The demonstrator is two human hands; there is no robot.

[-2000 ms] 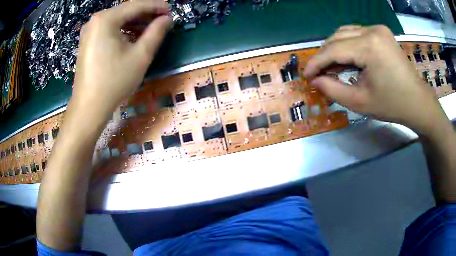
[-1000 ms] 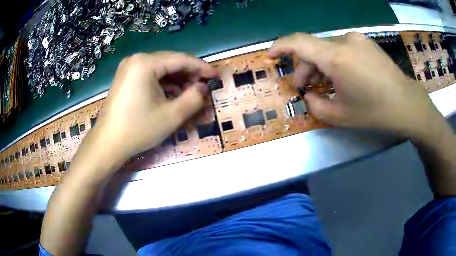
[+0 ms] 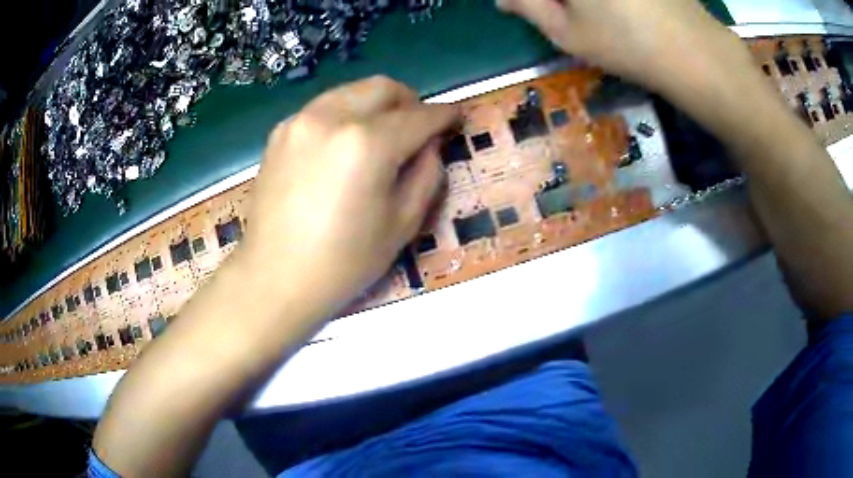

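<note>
An orange-brown circuit board panel with dark rectangular openings lies in front of me. My left hand is over its middle, fingertips bent down near the boards; whether it holds a part is hidden behind the hand. My right hand is raised at the top edge, over the green surface beyond the boards, its fingertips partly cut off; no part shows in it. Small dark components stand on the panel, and another is near its right end.
A loose component pile covers the green surface at the upper left. Stacked boards stand at the far left. A white rail runs nearest my body. Another board panel lies at the right, beyond a dark gap.
My left hand has moved right along the boards. My right hand has lifted off the panel's right end and moved up to the far side. The right-end components now show.
</note>
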